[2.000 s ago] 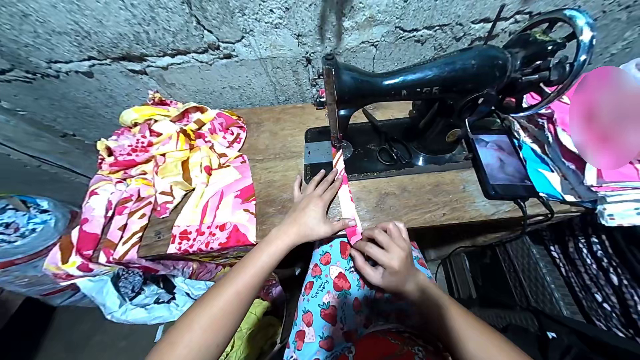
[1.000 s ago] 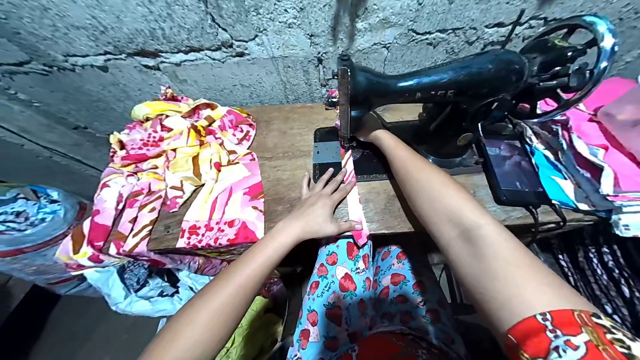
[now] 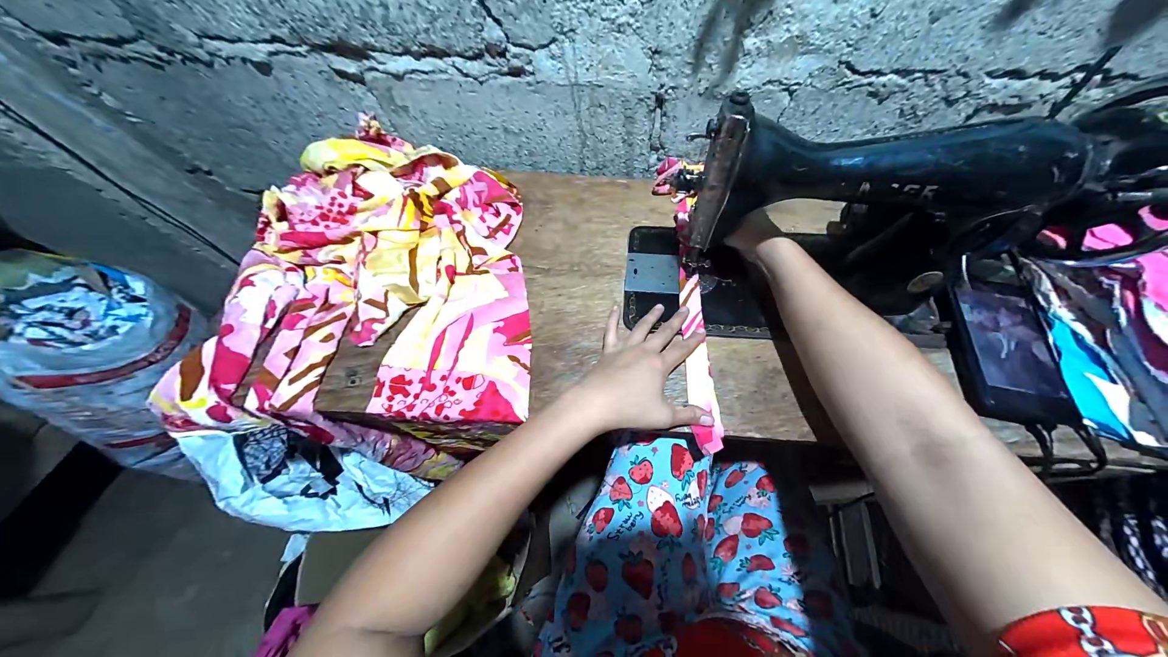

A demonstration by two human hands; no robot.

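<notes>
A black sewing machine (image 3: 894,164) stands at the right of the wooden table. A narrow strip of pink, white and brown printed fabric (image 3: 701,383) runs from under its needle to the table's front edge, its end hanging slightly over. My left hand (image 3: 639,379) lies flat with fingers spread, its fingertips and thumb resting on the strip. My right hand (image 3: 756,233) reaches behind the machine's needle end, under the arm; its fingers are hidden. More of the printed fabric shows bunched behind the needle.
A heap of pink and yellow printed fabric (image 3: 401,274) covers the left of the wooden table (image 3: 575,265). A phone (image 3: 1013,338) and colourful cloth (image 3: 1095,365) lie at the right. Plastic bags (image 3: 301,484) hang and stand at the left. A cracked block wall rises behind.
My right hand has moved from the strip's near end to behind the needle area. My left hand has stayed on the strip. Scissors seen earlier on the machine bed are now out of sight.
</notes>
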